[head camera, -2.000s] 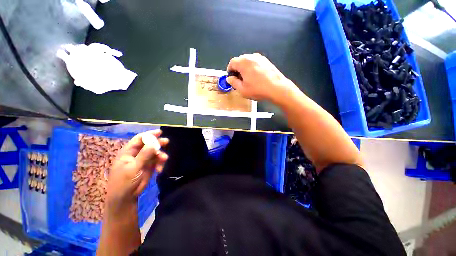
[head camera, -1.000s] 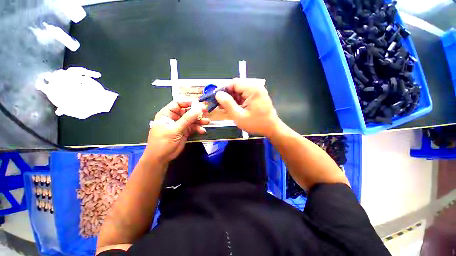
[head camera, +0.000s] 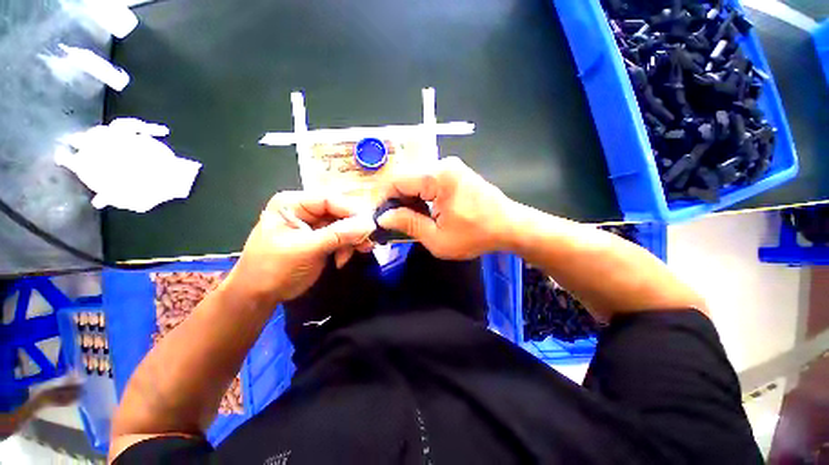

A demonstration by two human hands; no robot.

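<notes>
My right hand [head camera: 447,213] is shut on a small black part [head camera: 391,218] at the bench's front edge. My left hand [head camera: 304,238] meets it fingertip to fingertip; a small pale piece shows at its fingertips, mostly hidden. A round blue dish [head camera: 371,153] sits on the tan work pad [head camera: 332,173], just beyond my hands. White tape strips [head camera: 454,128] frame the pad.
A blue crate [head camera: 627,163] heaped with black parts stands at the right. A white glove or cloth [head camera: 136,168] lies at the left. Below are crates of beige parts [head camera: 182,300] and black parts [head camera: 545,309]. Another person's hand [head camera: 45,400] shows lower left.
My right hand has left the blue dish and come to my left hand with the black part. Both hands have since moved nearer my body. Another person's hand has appeared lower left.
</notes>
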